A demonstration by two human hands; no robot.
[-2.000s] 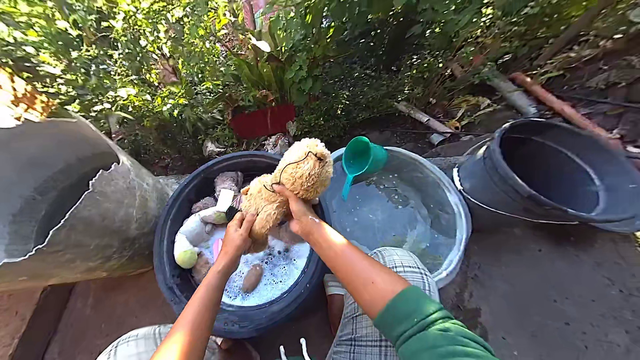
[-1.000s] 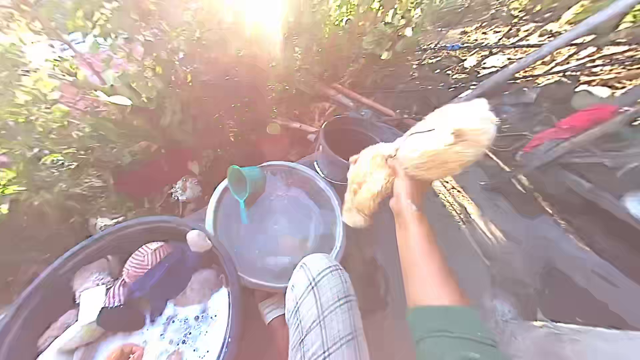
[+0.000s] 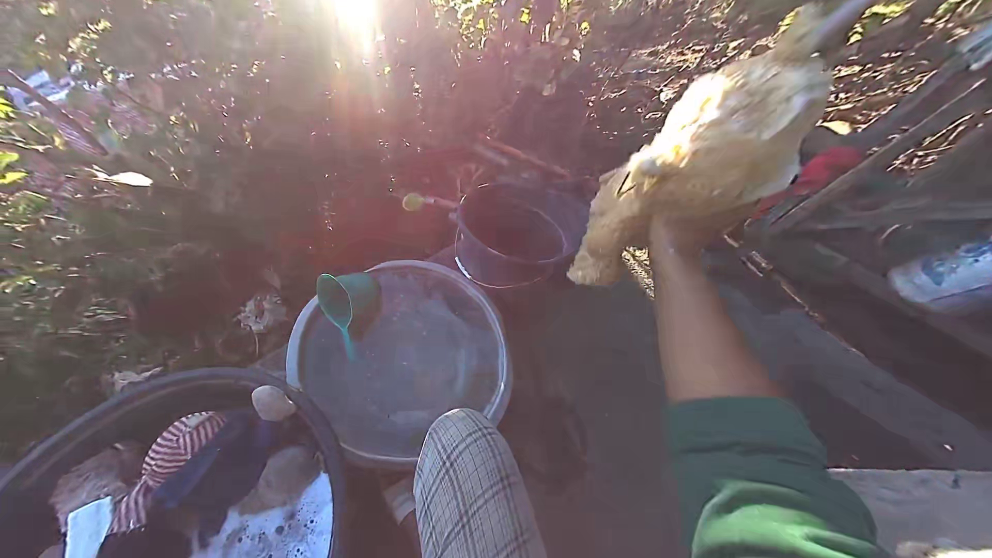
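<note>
My right hand (image 3: 682,221) holds a tan plush toy (image 3: 721,132) from below, out at the upper right; the toy covers most of the fingers. My left hand is out of view. At the lower left a dark tub (image 3: 225,377) holds soapy water, a striped cloth (image 3: 174,453), dark fabric and plush items. A small pale rounded thing (image 3: 273,403) lies at its rim. Beside it stands a basin of water (image 3: 504,372) with a green plastic dipper (image 3: 345,301) resting at its edge.
Behind the basin stands a dark bucket (image 3: 511,236) with a wire handle. Wooden bars (image 3: 876,174) with a red thing (image 3: 829,169) among them are at the right. Plants line the left and back. My plaid-covered knee (image 3: 473,480) is close to the basin.
Two seconds ago both my hands held the plush toy over the soapy tub. My right hand has carried it right, past the basin and bucket, and my left hand has left view. The view has swung right.
</note>
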